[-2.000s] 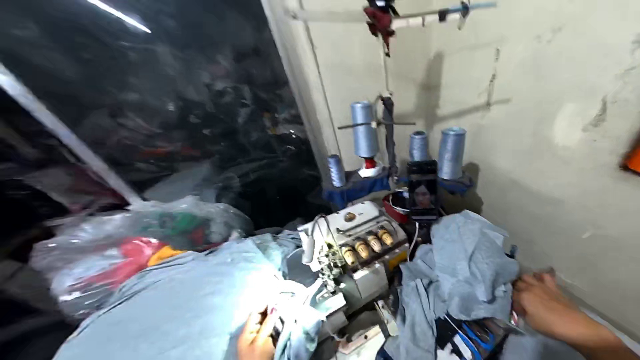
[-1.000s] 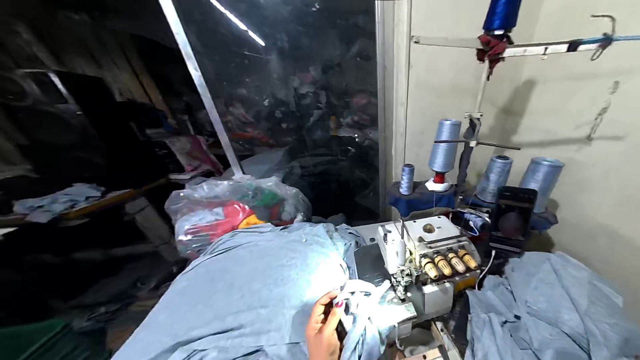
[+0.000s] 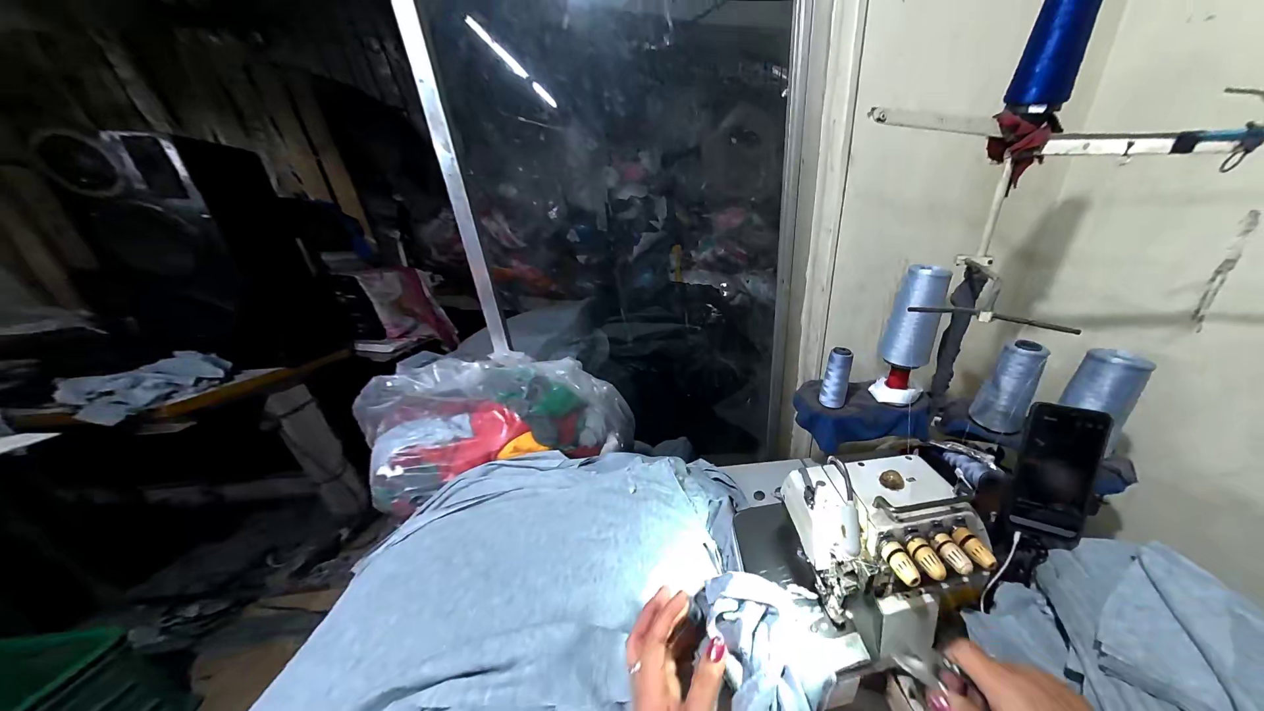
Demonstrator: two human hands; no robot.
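An overlock sewing machine (image 3: pixel 889 523) with several thread tension dials stands at the lower right. Bunched light blue cloth strips (image 3: pixel 765 632) lie lit at its needle end. My left hand (image 3: pixel 671 657) grips the left edge of this bunch between thumb and fingers. Below the machine's front, my right hand (image 3: pixel 987 681) holds a small metal tool (image 3: pixel 918 671), blurred, its kind unclear. A large light blue fabric piece (image 3: pixel 533 573) spreads to the left of my left hand.
Thread cones (image 3: pixel 915 316) stand behind the machine, beside a phone (image 3: pixel 1062 474) on a holder. More blue cloth (image 3: pixel 1155 622) is heaped at right. A clear plastic bag (image 3: pixel 494 425) of coloured cloth sits behind the fabric; a green crate (image 3: pixel 64 671) is at lower left.
My right hand, at the cloth heap on the right two seconds ago and out of view one second ago, is now at the machine's front with a metal tool. The view has swung left.
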